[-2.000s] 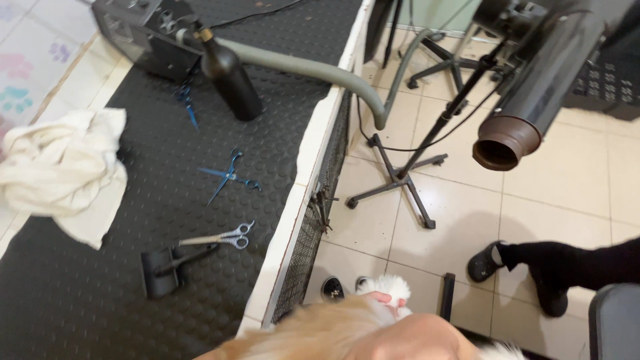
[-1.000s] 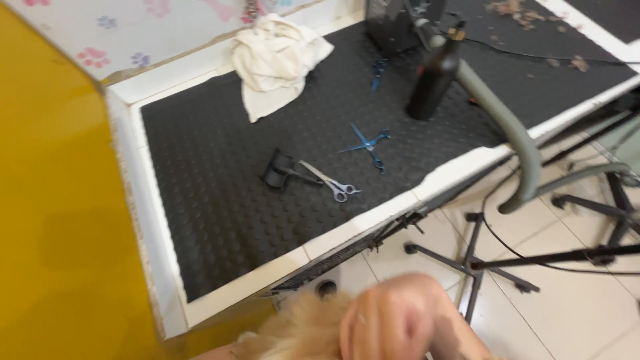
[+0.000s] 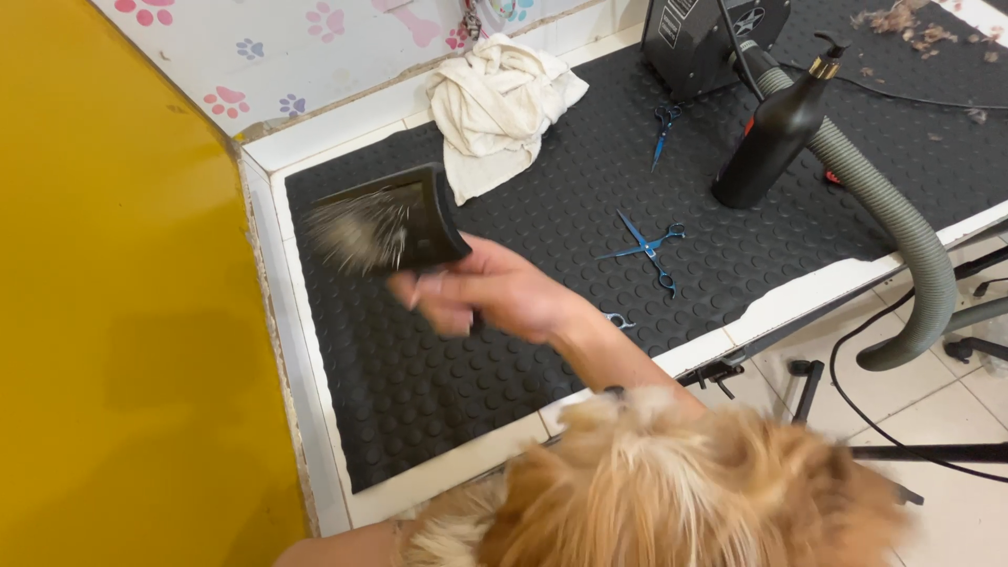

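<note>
A black slicker brush with pale hair on its face is raised over the black rubber mat, held in my right hand. Motion blurs its fingers. Below, close to me, is a dog with long tan and cream fur; its head hides part of my right forearm. My left forearm enters at the bottom left beside the dog, and the left hand is hidden. Open blue scissors lie right of my right hand. Only a finger ring of the silver scissors shows beyond my wrist.
A cream towel lies by the wall. More blue scissors and a black pump bottle are on the mat. A black dryer unit has a grey hose hanging over the table's white edge. A yellow surface borders the left.
The brush lay on the mat beside the silver scissors in the earlier frames; now my right hand holds it up. The view has swung left towards the yellow surface.
</note>
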